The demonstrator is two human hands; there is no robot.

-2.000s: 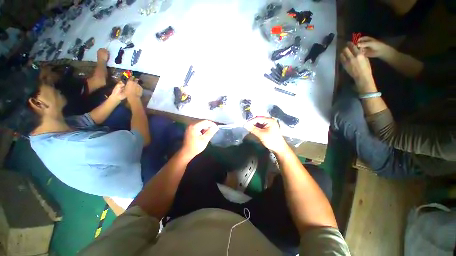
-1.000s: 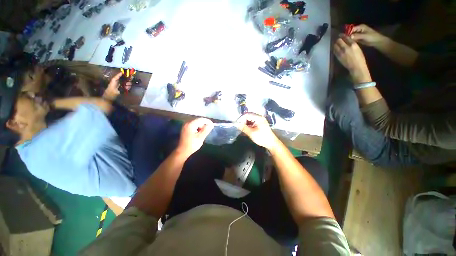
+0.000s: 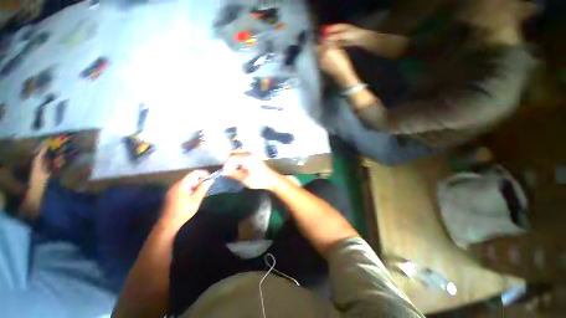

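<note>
A clear poly bag point(image 3: 224, 184) is stretched between my two hands over my lap, just off the table's front edge. My left hand point(image 3: 188, 194) pinches its left end, and my right hand point(image 3: 247, 171) pinches the other end, a little higher. A thin pale strip, perhaps the bag's edge, runs between the fingers. The frame is blurred, and what the bag holds cannot be told. A small dark red spot shows at the fingers of each hand.
The white-covered table point(image 3: 180, 118) bears dark bundles, one with yellow point(image 3: 138, 148), and an orange-red part point(image 3: 242, 36). A person's hands point(image 3: 338, 53) hold something red at right. Another person's hand point(image 3: 38, 172) is by a red-yellow bundle. A white bag point(image 3: 481, 208) lies on a wooden bench point(image 3: 409, 248).
The view has swung to the right, so the table things sit further left and the bench shows more. My hands are closer together, and the bag between them is now slanted and less spread.
</note>
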